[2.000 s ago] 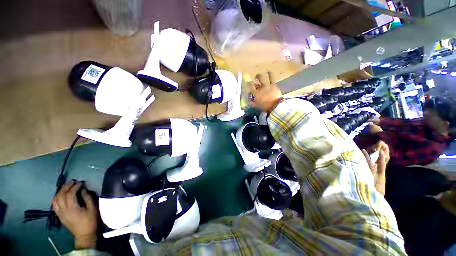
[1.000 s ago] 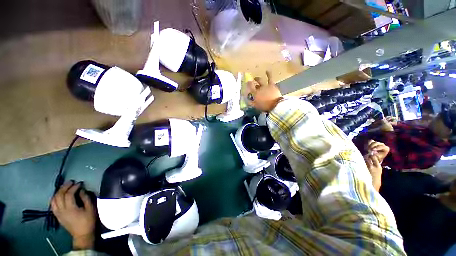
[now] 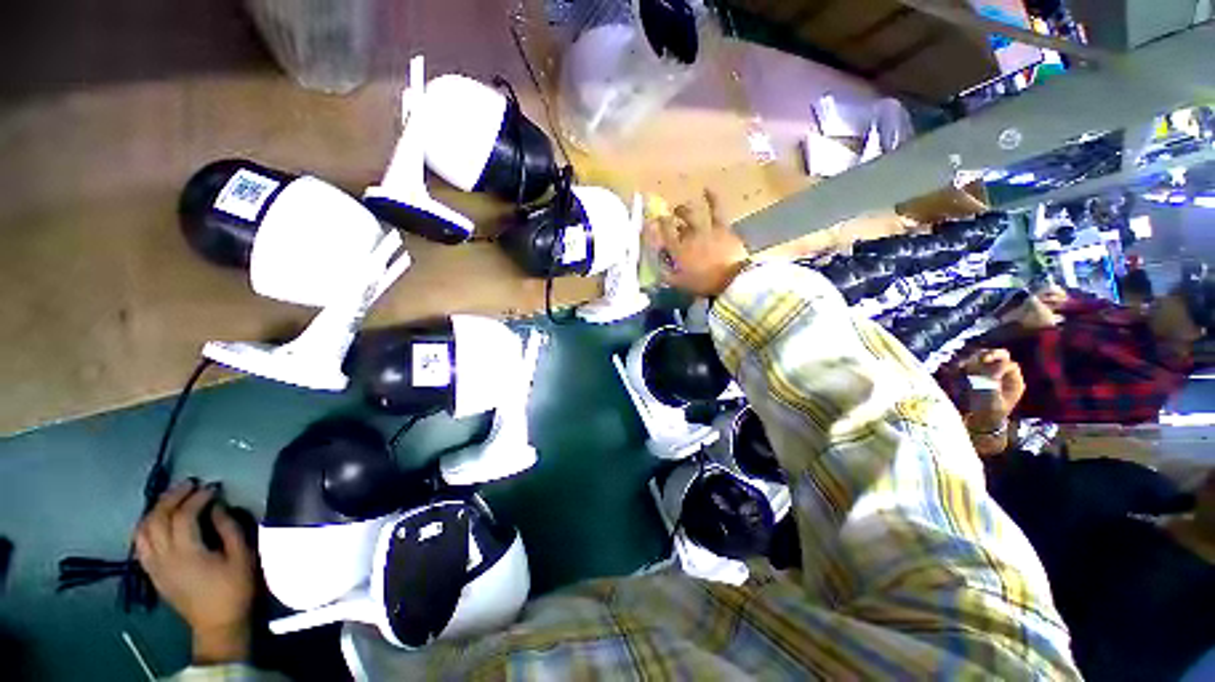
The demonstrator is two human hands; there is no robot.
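Note:
My left hand (image 3: 197,566) lies at the lower left with its fingers curled around a black camera cable (image 3: 167,446); dark plug ends show beside it. My right hand (image 3: 696,251) is at the centre beside the grey post, fingertips together on a small greyish round part (image 3: 666,260), too small to make out well. A yellowish thing (image 3: 656,208) shows by its fingers. A white-and-black camera (image 3: 606,247) with a QR label lies just left of my right hand, not visibly held. A camera with a black base cover (image 3: 426,573) lies nearest me.
More cameras (image 3: 313,240) lie on the tan board (image 3: 100,293) and the green mat (image 3: 80,466). Several stand under my right forearm. A slanting grey metal post (image 3: 919,153) crosses the upper right. Behind are a clear bag (image 3: 620,80) and people at right, one holding a small white piece.
My hands and the near cameras have hardly moved. At the right, another person's hand has shifted and now shows a white piece; the person in red plaid has also moved.

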